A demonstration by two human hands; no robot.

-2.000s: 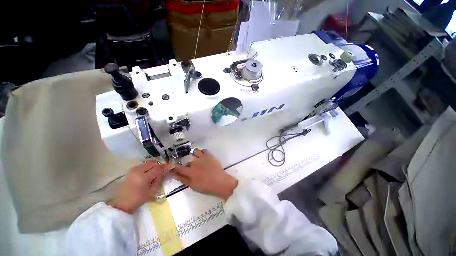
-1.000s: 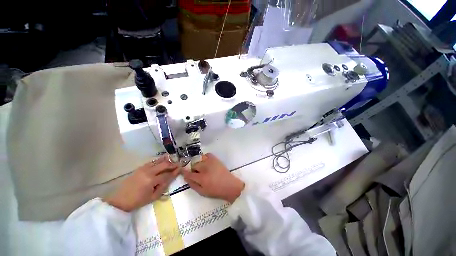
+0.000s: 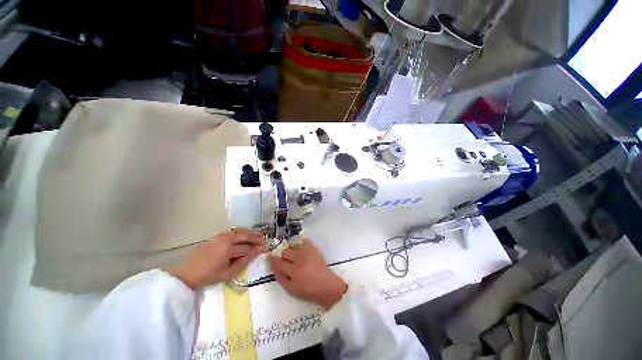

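A large beige-grey fabric panel [image 3: 134, 190] lies flat on the table left of the white sewing machine [image 3: 324, 183]. Its front edge runs to the needle area. My left hand [image 3: 224, 257] pinches the panel edge with its fingertips just left of the presser foot [image 3: 281, 232]. My right hand [image 3: 304, 273] is close on the right side of the foot, fingertips bent down and nearly touching the left ones. What the right fingertips hold is too small to tell. The needle is hidden among the metal parts.
A yellow tape strip [image 3: 239, 320] and a printed ruler scale [image 3: 292, 328] mark the table front. A black cable [image 3: 399, 259] lies coiled at right. Draped grey-brown panels [image 3: 604, 299] hang low at right. A brown sack [image 3: 320, 84] and thread cones stand behind the machine.
The view has tilted up and shifted, so the machine appears lower and further right. Both hands stay at the needle area. The panel still lies to the left, with no clear shift against the machine.
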